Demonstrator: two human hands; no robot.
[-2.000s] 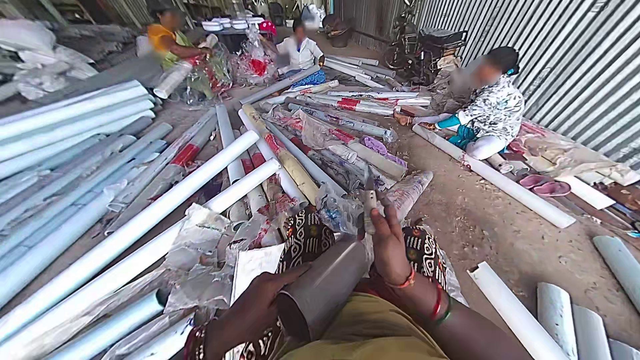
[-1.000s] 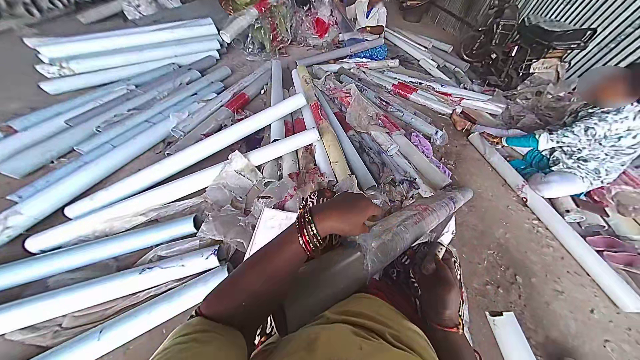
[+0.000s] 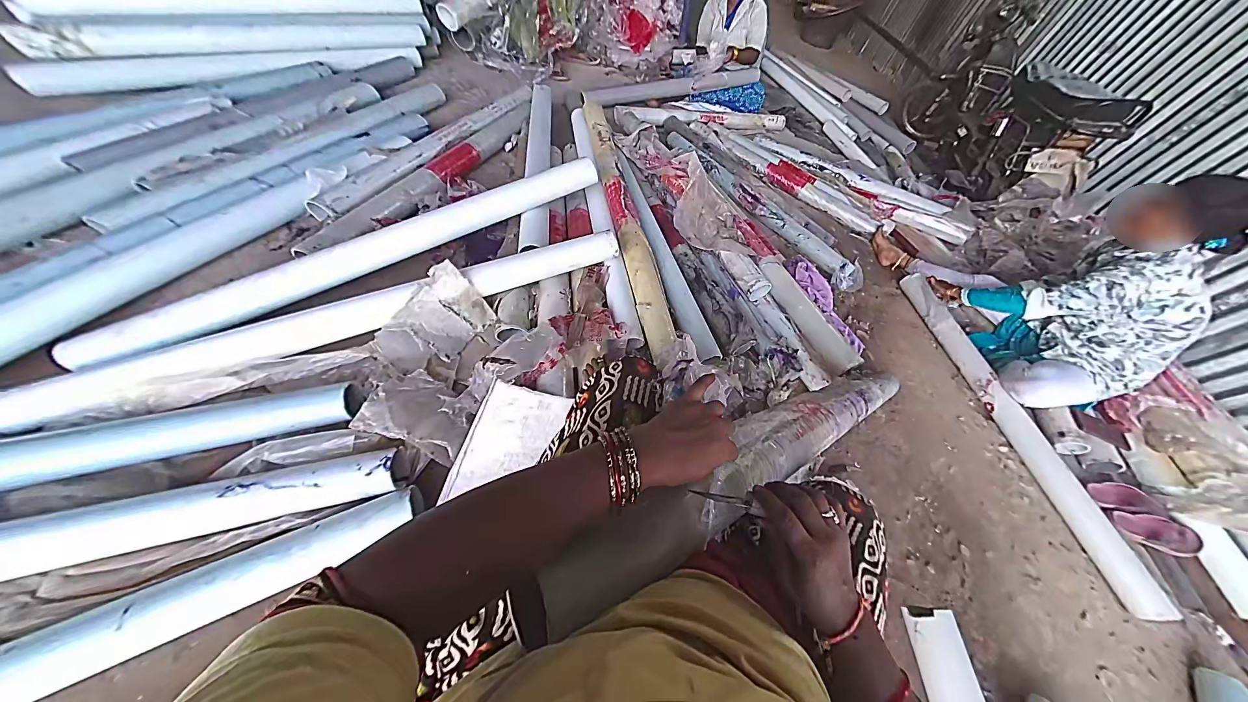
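A grey pipe (image 3: 624, 551) lies across my lap, its far part wrapped in clear plastic film (image 3: 804, 429) with red and purple marks. My left hand (image 3: 687, 439), with bangles at the wrist, rests on the film-covered pipe from the left, its index finger pointing forward. In my right hand (image 3: 804, 546) is a thin, dark, pointed tool (image 3: 726, 498), whose tip reaches to the film's near edge at the pipe. Its kind cannot be told. Crumpled plastic film (image 3: 429, 327) and a flat white sheet (image 3: 507, 436) lie to the left of my left hand.
White and grey pipes (image 3: 331, 268) lie on the ground left and ahead. One person (image 3: 1121, 312) sits at the right beside a long white pipe (image 3: 1043, 458); another (image 3: 731, 34) sits ahead. A motorcycle (image 3: 1033, 107) stands by the corrugated metal wall. Pink slippers (image 3: 1141, 517) lie at the right.
The pipe's open end was between my hands two seconds ago; now its film-wrapped part is there. My left hand has moved from the near end onto the film. The view has tilted.
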